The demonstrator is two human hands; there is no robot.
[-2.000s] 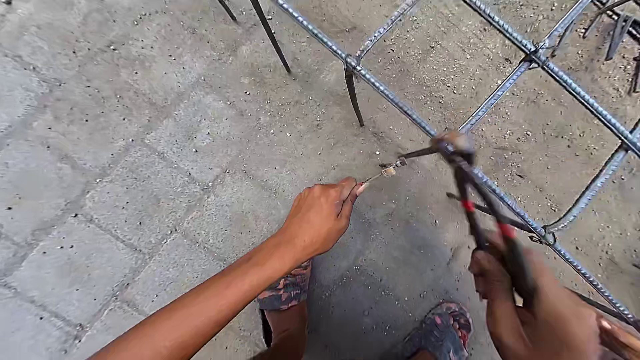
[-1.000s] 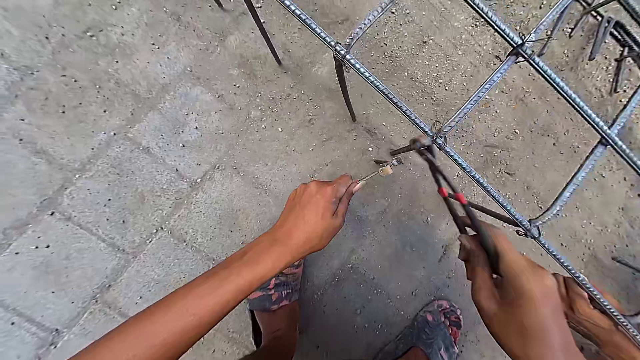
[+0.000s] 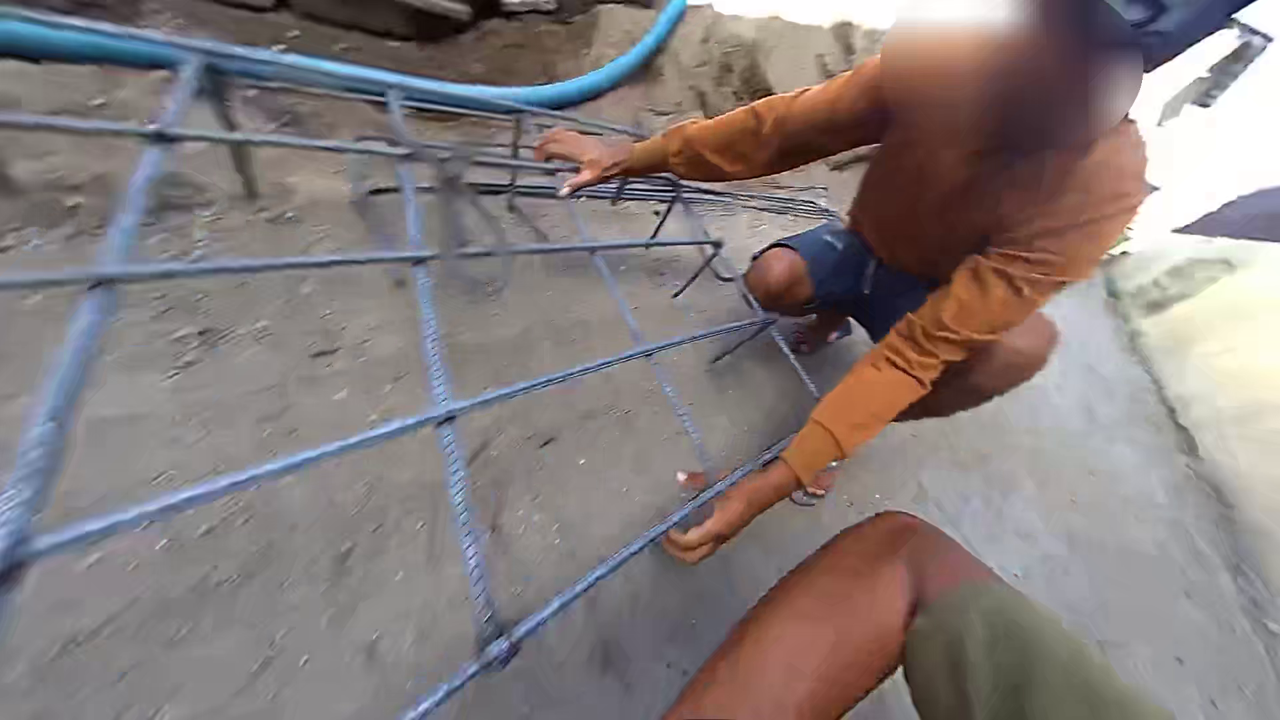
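Note:
Neither my left hand nor my right hand is in view. A grid of ribbed steel rebar [image 3: 450, 475] stands raised over the ground, its bars crossing at joints. A co-worker in orange sleeves squats at its far right end. One of the co-worker's hands [image 3: 715, 525] is at the near long bar, fingers curled around it. The co-worker's other hand [image 3: 585, 160] rests on the bars at the far side. The pincers are not visible.
My bent knee [image 3: 850, 610] and olive shorts [image 3: 1010, 650] are at the lower right. A blue pipe [image 3: 560, 92] curves behind the grid. More thin bars [image 3: 740, 198] lie beyond the co-worker's far hand. Concrete paving [image 3: 1060, 440] spans the right side.
The view has swung widely to the co-worker. Earlier my left hand held a thin metal piece and my right hand held pincers with red marks; both hands have left the view.

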